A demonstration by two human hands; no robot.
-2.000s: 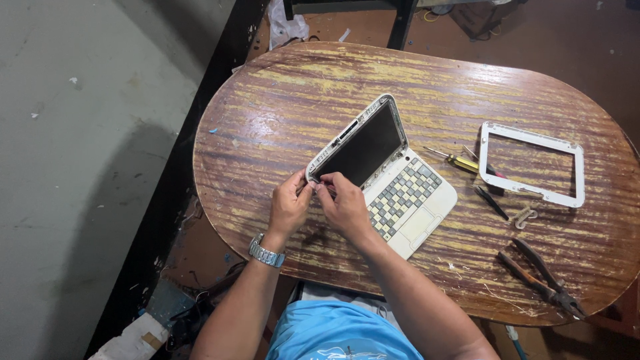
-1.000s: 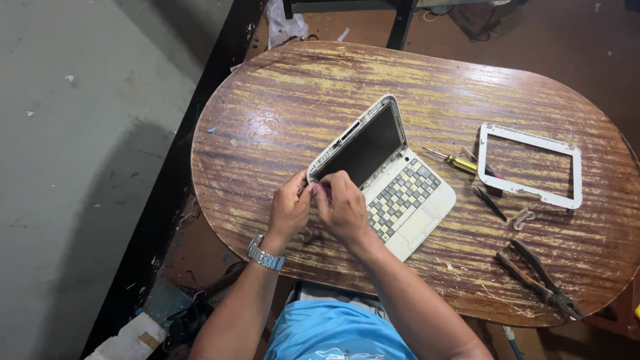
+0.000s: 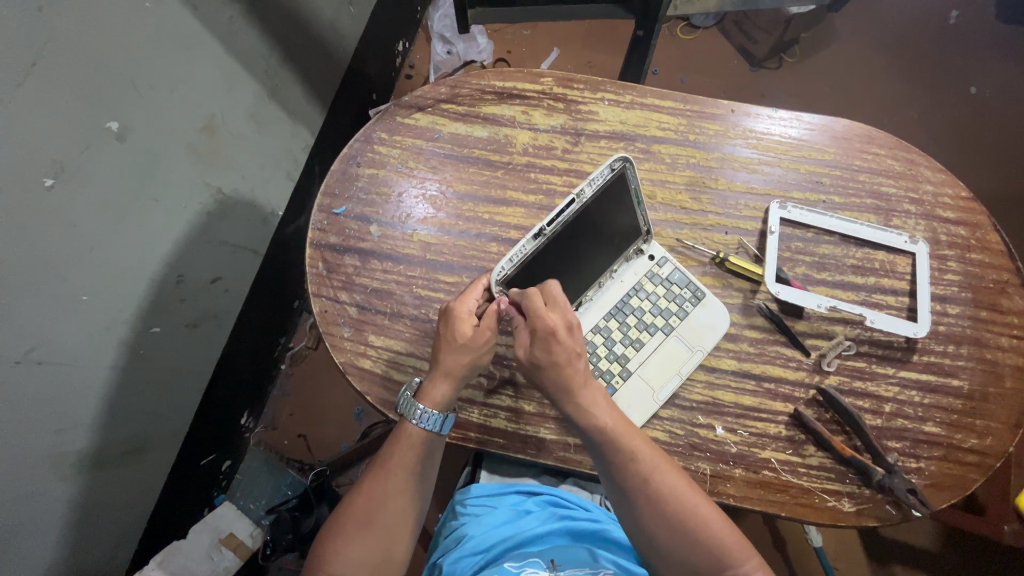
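A small white laptop (image 3: 656, 352) stands unfolded on the oval wooden table, its lid tilted up and its dark screen panel (image 3: 580, 240) bare of a bezel. My left hand (image 3: 464, 336), with a metal watch at the wrist, grips the lid's lower left corner. Close beside it, my right hand (image 3: 552, 340) has its fingers bent at the same corner, over the screen's edge; whether they pinch some small part cannot be seen. Both hands' fingertips nearly meet there. The detached white screen bezel (image 3: 848, 316) lies to the right of the laptop.
Near the bezel are a yellow-and-black screwdriver (image 3: 738, 266), a black pointed tool (image 3: 784, 329) and a small pale plastic piece (image 3: 837, 353). Worn pliers (image 3: 868, 456) lie spread by the table's right front edge. A plastic bag (image 3: 456, 40) is on the floor beyond the table (image 3: 448, 160).
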